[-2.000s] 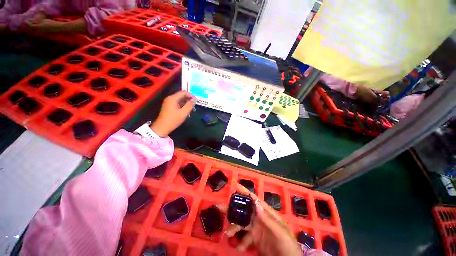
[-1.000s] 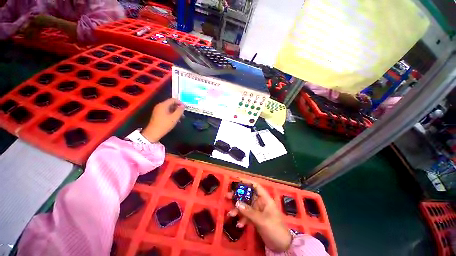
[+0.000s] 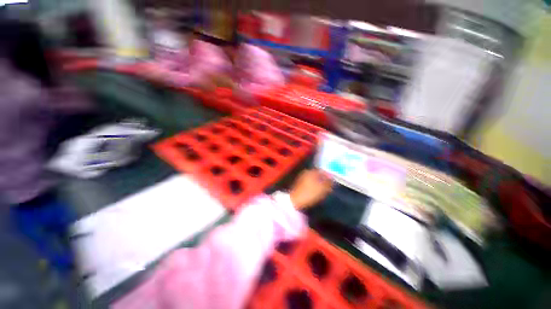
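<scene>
The whole view is motion-blurred. My left hand point(image 3: 311, 188) is in front of the bench tester point(image 3: 362, 166), near the left edge of its blue-pink screen; its fingers are too blurred to tell whether they hold anything. My right hand is out of the picture. The near red compartment tray point(image 3: 338, 265) is cut off by the bottom edge and has dark watches in its pockets. One such watch point(image 3: 318, 264) lies below my left hand. The far red tray point(image 3: 223, 187), left of the tester, also has dark watches in its pockets.
A white record sheet point(image 3: 145, 226) lies left of my sleeve. Paper slips point(image 3: 396, 232) with dark items lie right of the near tray. A white bundle point(image 3: 106, 148) lies further left. A person point(image 3: 27, 139) stands at the left edge; workers in pink point(image 3: 260, 66) sit behind the far trays.
The view has swung to the left and blurred, so the trays and tester sit further right. My right hand with the lit watch has left the picture. My left hand is still by the tester.
</scene>
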